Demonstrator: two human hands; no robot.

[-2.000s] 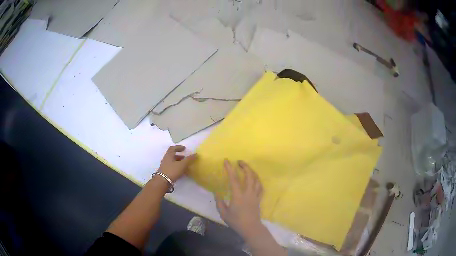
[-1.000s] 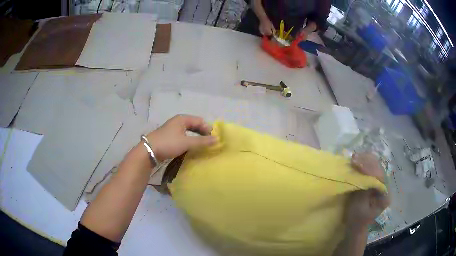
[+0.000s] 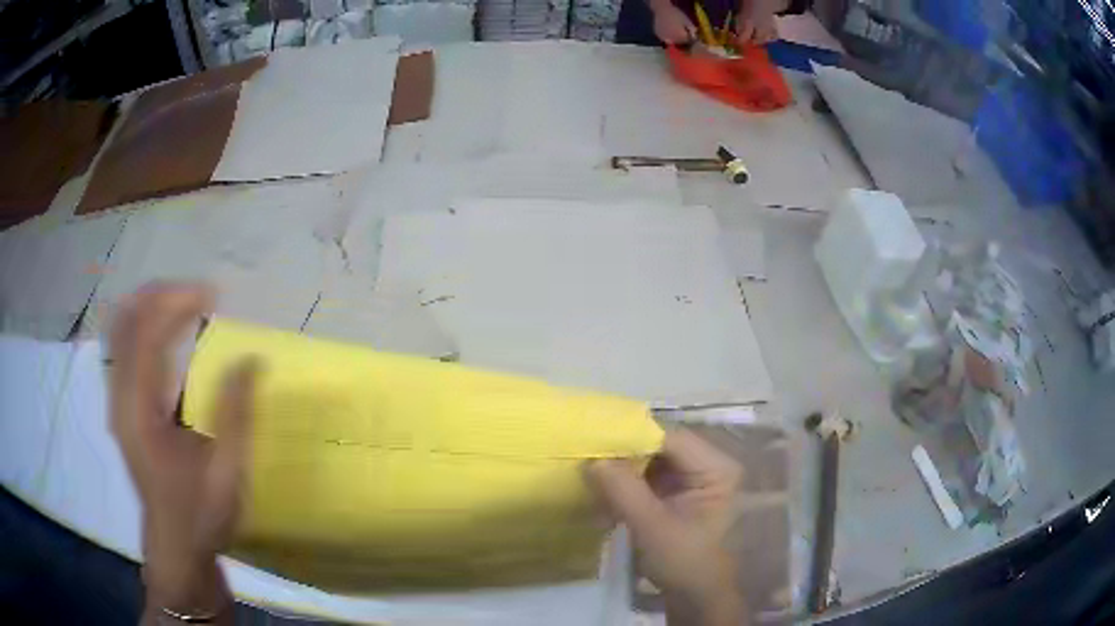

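A yellow panel (image 3: 416, 471) hangs between my hands over the near side of the table, blurred, with a thin dark seam line across it. My left hand (image 3: 183, 416) is at its left end, fingers spread around the edge and blurred; a bracelet shows at the wrist. My right hand (image 3: 679, 520) pinches its upper right corner between thumb and fingers. The lower part of the panel hides the table beneath it.
A brownish slab (image 3: 764, 526) and a hammer (image 3: 828, 514) lie at the near right. Another hammer (image 3: 679, 164) lies farther back. A white container (image 3: 871, 263), plastic scraps (image 3: 984, 355) and a white stick (image 3: 938, 487) are right. Brown pieces (image 3: 171, 135) lie far left. A person's hands hold a red bag (image 3: 734, 80).
The yellow panel lay flat, then was lifted and swung; now it is held to the left, looking narrower. The view has tilted up, and both hands have moved left since one second ago.
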